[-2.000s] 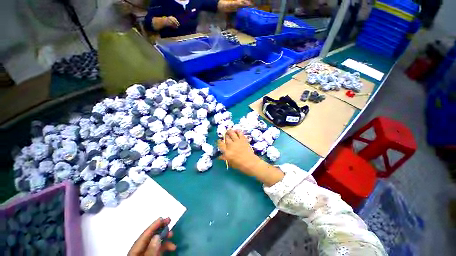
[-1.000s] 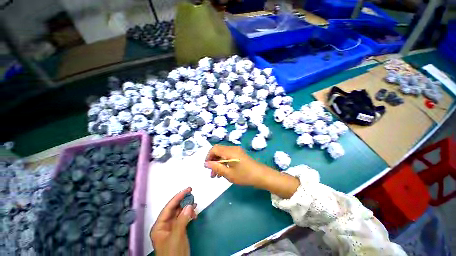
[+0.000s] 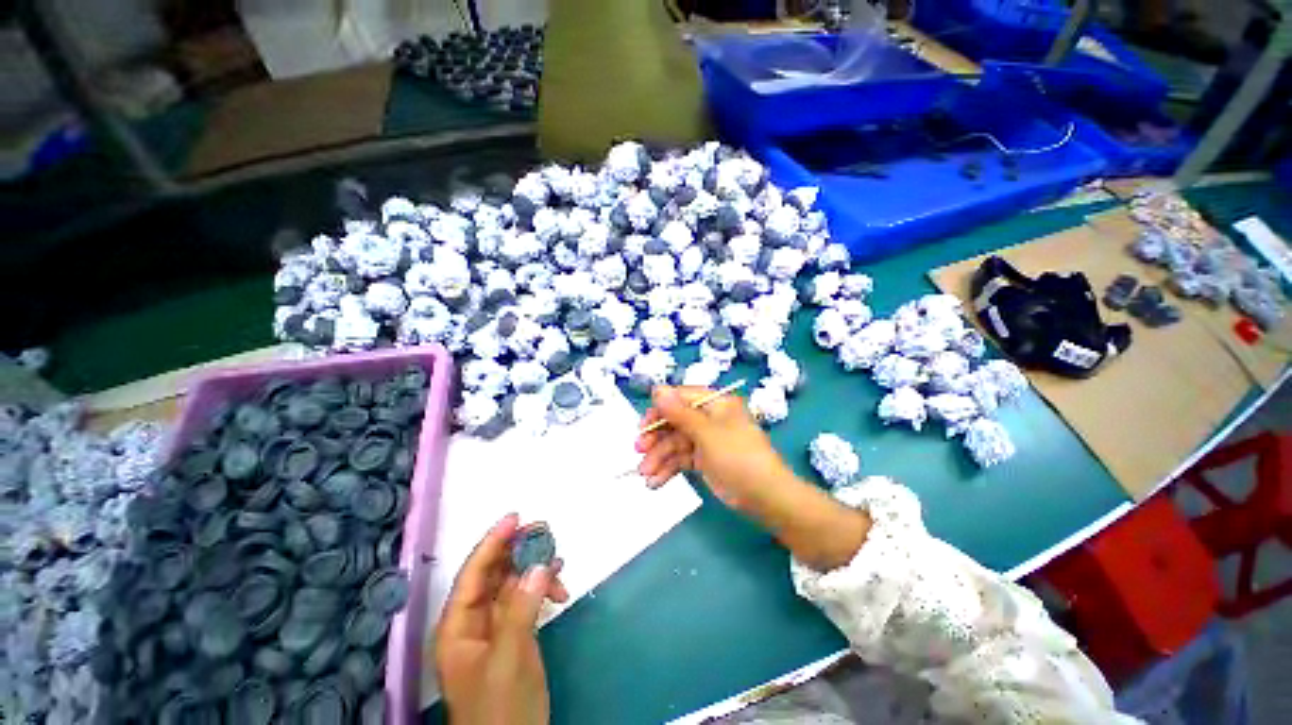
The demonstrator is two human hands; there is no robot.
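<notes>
My left hand holds one dark grey cup between thumb and fingers, its open face up, over the edge of the white sheet. My right hand holds a thin pale yellowish rod above the right side of the sheet, apart from the cup. The pink tray at left is full of grey cups. A large heap of joined pieces, white ruffled balls with grey cups, lies beyond the sheet. A smaller group lies to its right.
One white ruffled piece lies beside my right wrist. White ruffled pieces are piled at far left. Blue bins stand behind the heap. A black fabric item lies on the cardboard. A red stool stands beyond the bench edge.
The view has swung left, showing more of the tray. My right hand has moved from the small group back over the sheet. My left hand still holds a cup, now face up.
</notes>
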